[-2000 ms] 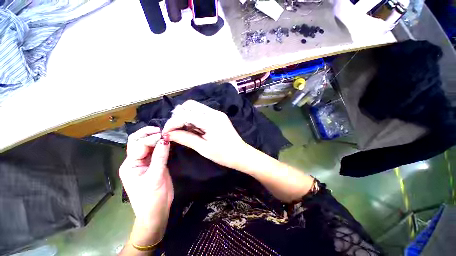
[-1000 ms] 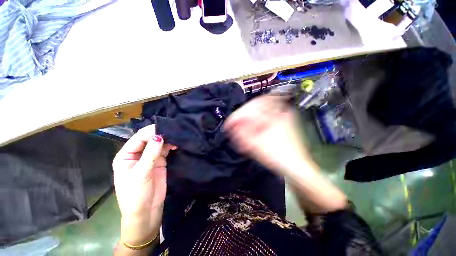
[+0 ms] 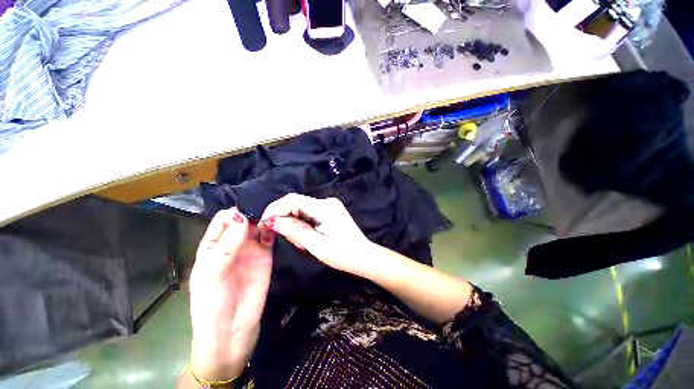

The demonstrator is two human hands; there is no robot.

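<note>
A black garment [image 3: 365, 190] lies bunched on the lap against the table edge, with small white marks near its upper middle. My left hand [image 3: 232, 281] is palm up at the garment's left side, its thumb and fingers closed on the edge of the cloth. My right hand [image 3: 316, 232] meets it from the right, thumb and index pinched close to the left fingertips. What the right fingertips pinch is too small to tell; no needle or thread can be made out there.
The white table [image 3: 190, 83] curves across the front. Small buttons or snaps [image 3: 479, 52] lie on a grey mat. A phone [image 3: 326, 19] stands near dark cylinders. Striped cloth [image 3: 46, 61] is at left. Black cloth [image 3: 631, 152] hangs over the right bin. An open drawer [image 3: 179, 178] is below.
My right hand swung out to the right, blurred, one second ago and is now back at the left fingertips. My left hand has shifted slightly right and stays at the cloth edge.
</note>
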